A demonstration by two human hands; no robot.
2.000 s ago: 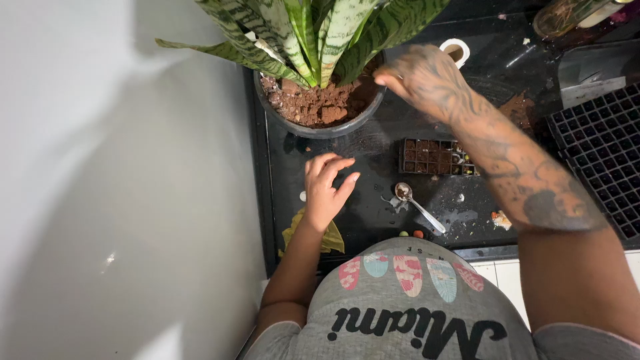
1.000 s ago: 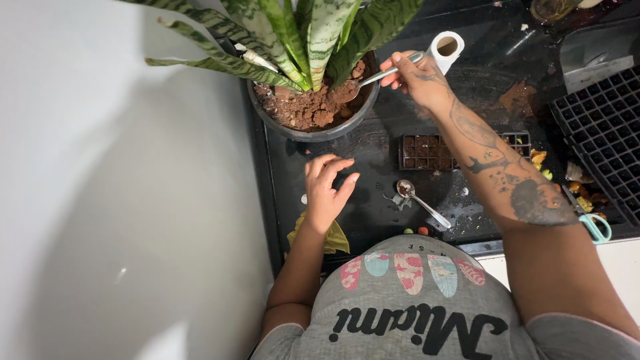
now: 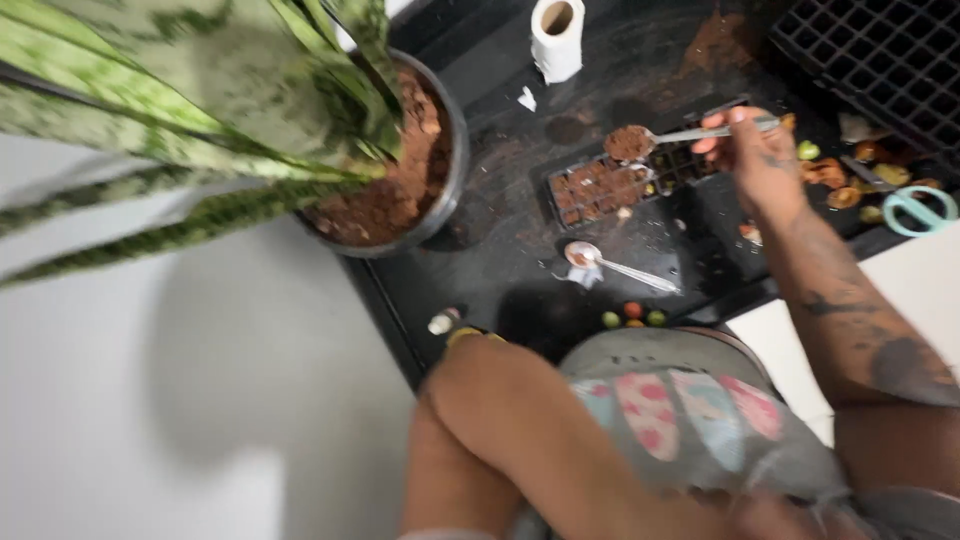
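My right hand (image 3: 750, 150) grips the handle of a metal spoon (image 3: 694, 135). Its bowl is heaped with brown soil (image 3: 628, 142), just above the back edge of a black seedling tray (image 3: 600, 191). The tray's left cells hold soil; cells farther right look darker. My left arm is bent across the lower view, and my left hand (image 3: 772, 517) is a blur low against the grey shirt, its fingers unclear. Left of the tray stands a snake plant (image 3: 247, 142) in a dark round pot (image 3: 454, 169) with reddish-brown soil. A second spoon (image 3: 637, 276) lies in front of the tray.
A white paper roll (image 3: 559, 45) stands at the back. A large black cell tray (image 3: 885, 67) is at the back right, near cut fruit pieces (image 3: 825, 176) and scissors with turquoise handles (image 3: 919, 210). Small round fruits (image 3: 634, 310) and a small white bottle (image 3: 444, 321) sit near the front edge.
My right hand has moved the spoon from the plant pot to above the seedling tray, with soil in its bowl. My left hand has left the counter's front for my shirt. The view has shifted and turned.
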